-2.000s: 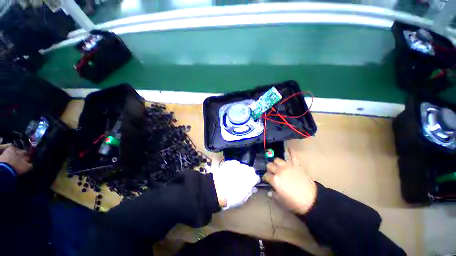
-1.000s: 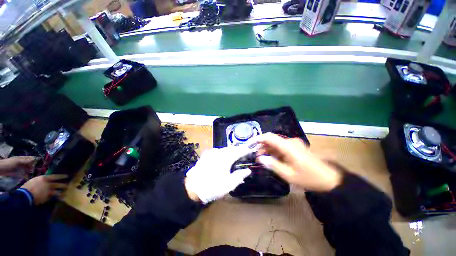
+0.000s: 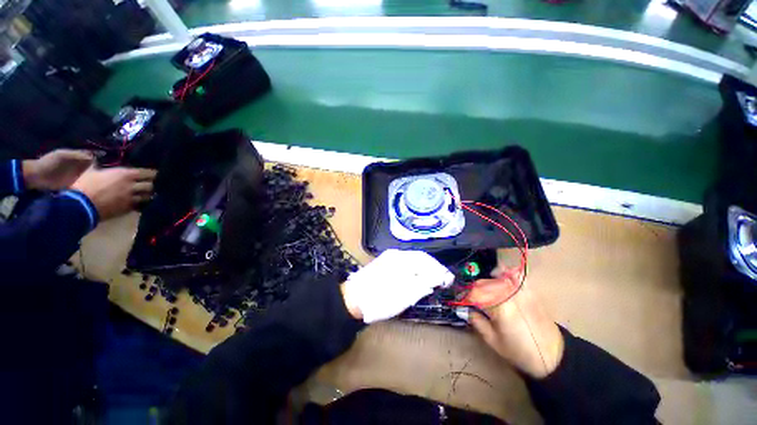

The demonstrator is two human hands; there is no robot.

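The black front shell (image 3: 506, 199) lies open with the silver speaker driver (image 3: 425, 206) in it. Red lead wires (image 3: 521, 236) loop from the driver down to my right hand. The black cabinet body (image 3: 432, 315) is nearer to me, partly under my hands, with a green round end (image 3: 471, 268) showing inside. My left hand (image 3: 397, 285), in a white glove, is over the body's left part; its fingertips are at the inside. My right hand (image 3: 516, 319), bare, is at the body's right edge, fingers by the red wires. What the fingertips grip is hidden, and the circuit board cannot be made out.
A heap of small black parts (image 3: 290, 241) lies left, beside another open cabinet body (image 3: 178, 212). Another person's hands (image 3: 108, 187) are at far left. Open speakers stand on the green belt (image 3: 398, 108) and at the right edge (image 3: 720, 274). Thin loose wires (image 3: 458, 375) lie in front.
The circuit board seen on the driver earlier no longer shows there. My hands have moved down from the shell to the cabinet body, and the red wires now loop to the right.
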